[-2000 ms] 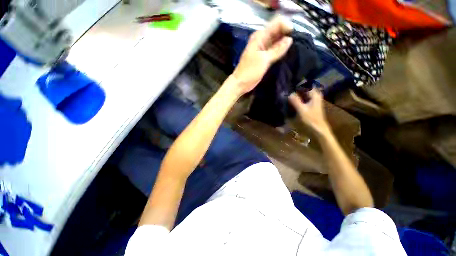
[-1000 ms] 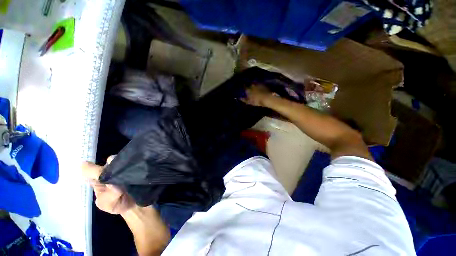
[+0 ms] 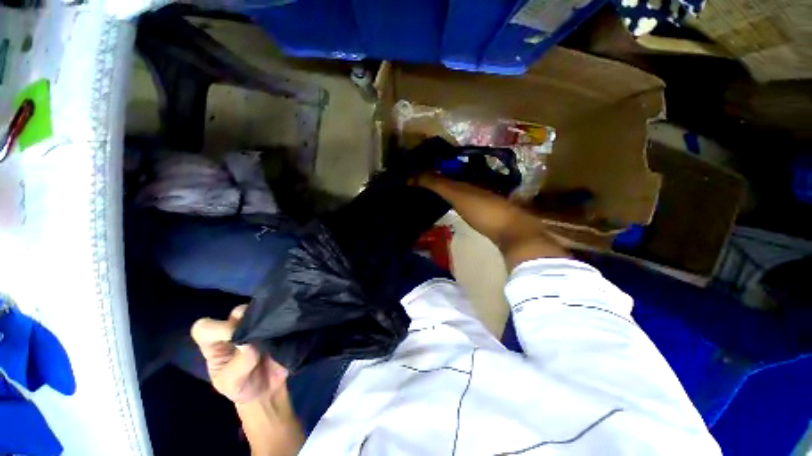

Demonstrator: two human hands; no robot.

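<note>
A black plastic bag, shiny and crinkled, lies stretched across my lap. My left hand grips its near left corner beside the table edge. My right hand is at the bag's far end, above the near side of an open cardboard box; its fingers are hidden in the dark plastic, so its hold cannot be told. Clear crinkled plastic with red and yellow print lies in the box.
The white table runs along the left, with blue cloth pieces and red-handled snips on a green pad. A blue container stands at the top. Blue material lies at right.
The view has shifted right, so the table shows less and the box more. The bag stays stretched between both hands. Since the oldest frame, my left hand has taken hold of the bag.
</note>
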